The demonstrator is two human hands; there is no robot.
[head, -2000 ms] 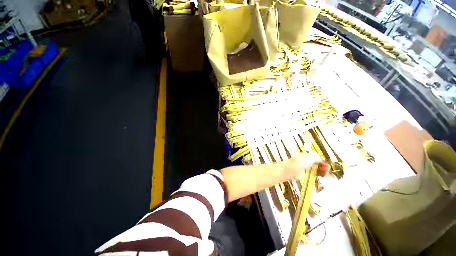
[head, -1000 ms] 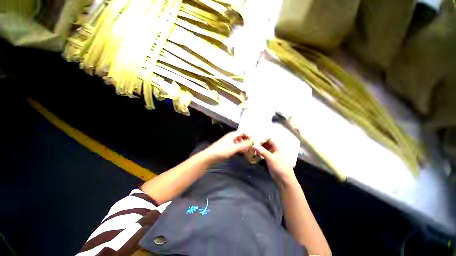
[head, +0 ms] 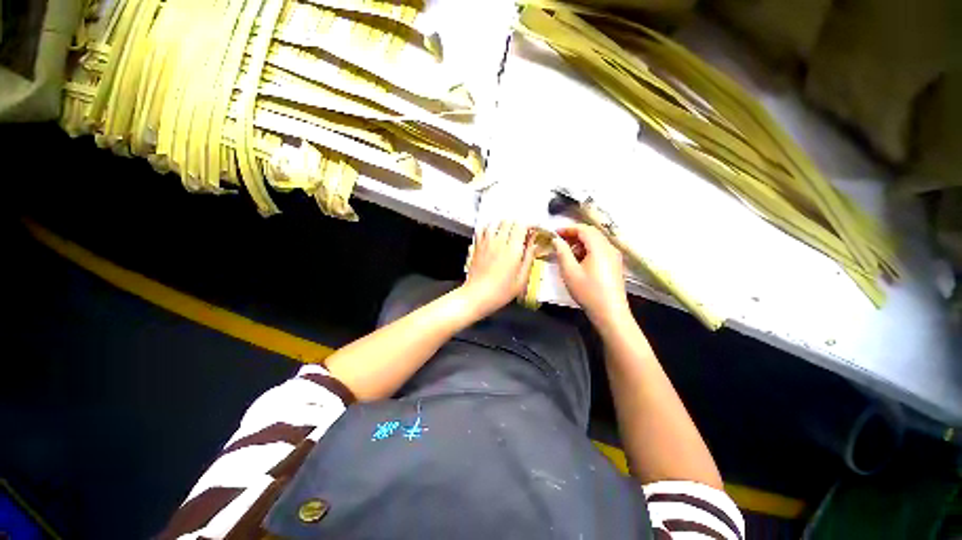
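A yellow-olive strap strip point(head: 534, 283) hangs over the table's front edge between my hands. Its upper end lies at my fingertips on the white pounding board point(head: 549, 137). My left hand point(head: 500, 264) lies with its fingers on the strip from the left. My right hand point(head: 593, 272) pinches the strip end between thumb and fingers; a tiny white bit shows there. The hammer point(head: 659, 272) lies just beyond and right of my right hand, its dark head on the board and its pale handle slanting towards the table edge.
Stacked strips point(head: 190, 95) lie at the left, ends hanging over the edge, with some spread towards the board. A loose strip bundle point(head: 728, 148) lies slantwise beyond the hammer. Khaki bag bodies point(head: 865, 84) stand at the back right. The dark apron is below the hands.
Both hands have moved up from the lap onto the board's front edge with the strip. The left hand now lies flatter. The view has shifted; the hammer still lies on the table.
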